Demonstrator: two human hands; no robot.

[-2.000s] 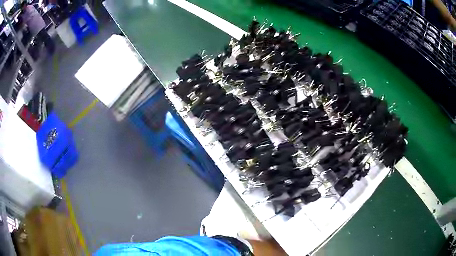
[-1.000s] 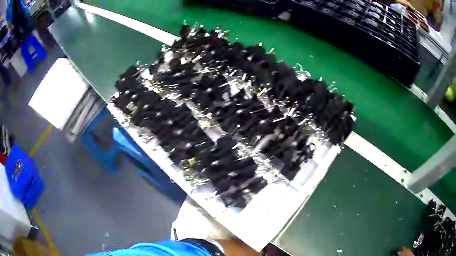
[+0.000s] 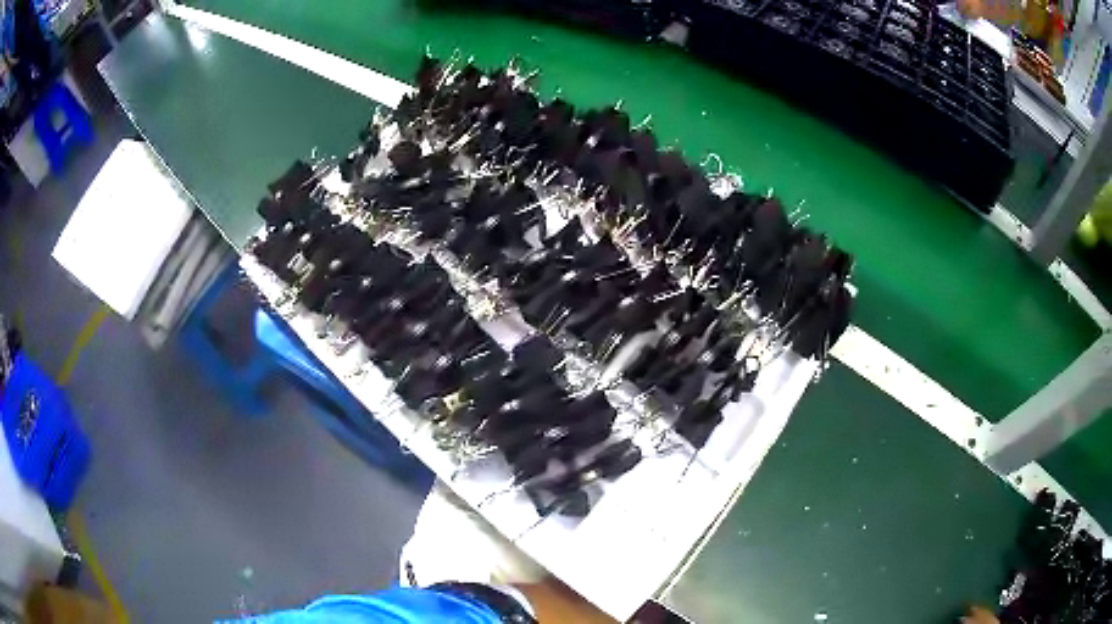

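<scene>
Black binder clips [image 3: 573, 293] with shiny wire handles lie in several dense rows on a white board [image 3: 634, 536], whose lower right end is bare. My left forearm, in a blue sleeve with a black band at the wrist, comes in at the bottom edge. My left hand [image 3: 563, 602] shows only as a bit of skin by the board's near corner; its fingers are hidden. My right hand [image 3: 979, 616] is cut off at the bottom edge, with just a fingertip showing beside a heap of loose clips [image 3: 1063, 567] at lower right.
A green belt [image 3: 683, 116] with a white rail runs behind the board. Black gridded trays [image 3: 854, 85] stand across it. A grey metal post [image 3: 1055, 408] rises at right. At left are a white-topped stack [image 3: 122, 232], a blue stool [image 3: 61, 122] and a blue crate [image 3: 43, 427].
The view has swung right, so the board and clips sit further left in it. The loose heap now shows more fully, and the right fingertip has come into view since the oldest frame.
</scene>
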